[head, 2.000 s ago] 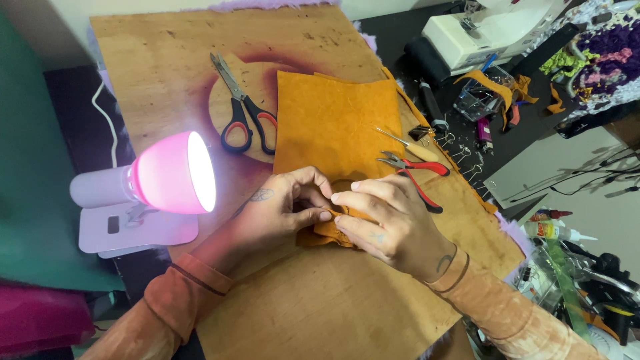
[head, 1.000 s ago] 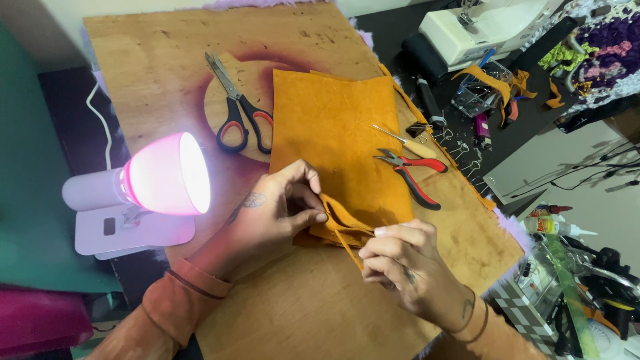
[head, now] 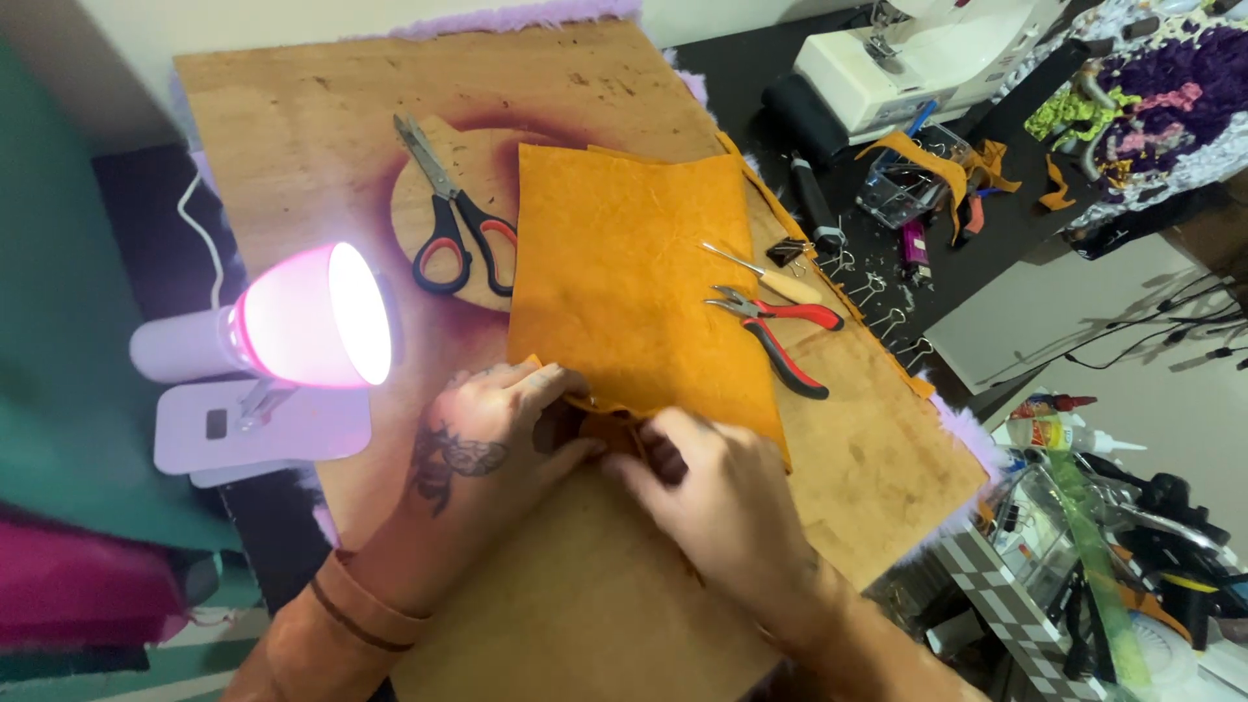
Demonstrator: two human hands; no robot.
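My left hand [head: 497, 429] grips the left part of a small folded orange leather piece [head: 609, 429] between thumb and fingers. At the piece's right side, my right hand [head: 717, 483] has its thumb and fingertips closed on the edge, partly hidden by the hand itself. Beneath and beyond lies a large orange leather sheet [head: 624, 263]. On its right edge rest an awl with a pale handle [head: 790, 286] and pliers with red and black grips [head: 780, 336]. Scissors with black and red handles [head: 453, 210] lie left of the sheet.
A lit pink lamp [head: 302, 317] stands at the left of the wooden board [head: 575, 585]. Beyond the right edge are a sewing machine [head: 897, 78], a clear box [head: 912, 185] with leather scraps, binder clips [head: 873, 288], a lighter [head: 915, 244] and glue bottles [head: 1058, 432].
My right hand pulled out to the right a second ago and is now back close to my left hand at the small leather piece. The piece now sits lower against the large sheet, its opening turned toward me.
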